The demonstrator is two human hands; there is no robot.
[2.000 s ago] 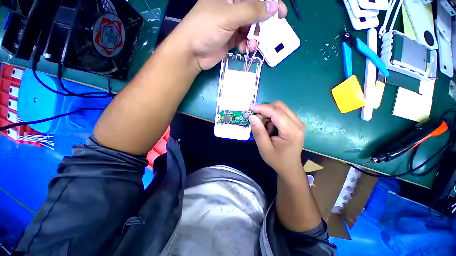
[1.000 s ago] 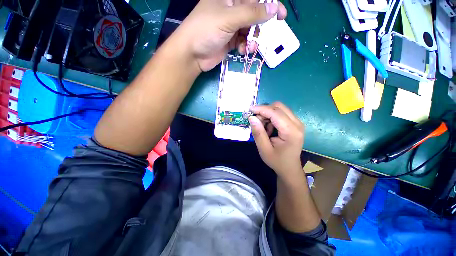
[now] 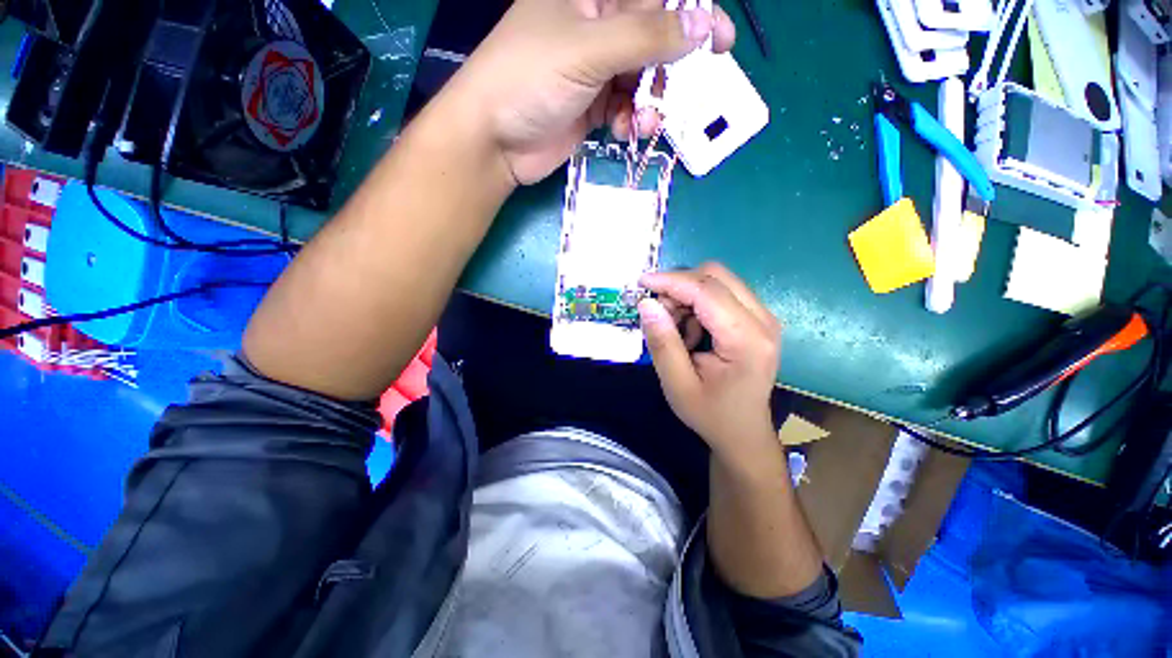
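Observation:
An open power bank housing [image 3: 599, 345] lies at the bench's front edge, its near end over the edge. It holds a white battery cell [image 3: 612, 231] and a green circuit board [image 3: 594, 305] at the near end. My left hand [image 3: 578, 77], above its far end, grips white cable straps cut off by the top edge; thin wires run from there to the housing. A white back cover [image 3: 733, 109] with a dark window lies beside my left fingers. My right hand [image 3: 715, 345] pinches the housing's right side at the board; its fingertips hide what exactly they hold.
Blue-handled side cutters [image 3: 889, 148], a yellow pad [image 3: 892, 246] and a white strip [image 3: 949, 219] lie right. Behind are another open housing [image 3: 1047, 144] and covers. An orange-and-black tool [image 3: 1054, 366] lies far right. A black fan [image 3: 282, 97] stands left; an open carton [image 3: 842, 482] is below.

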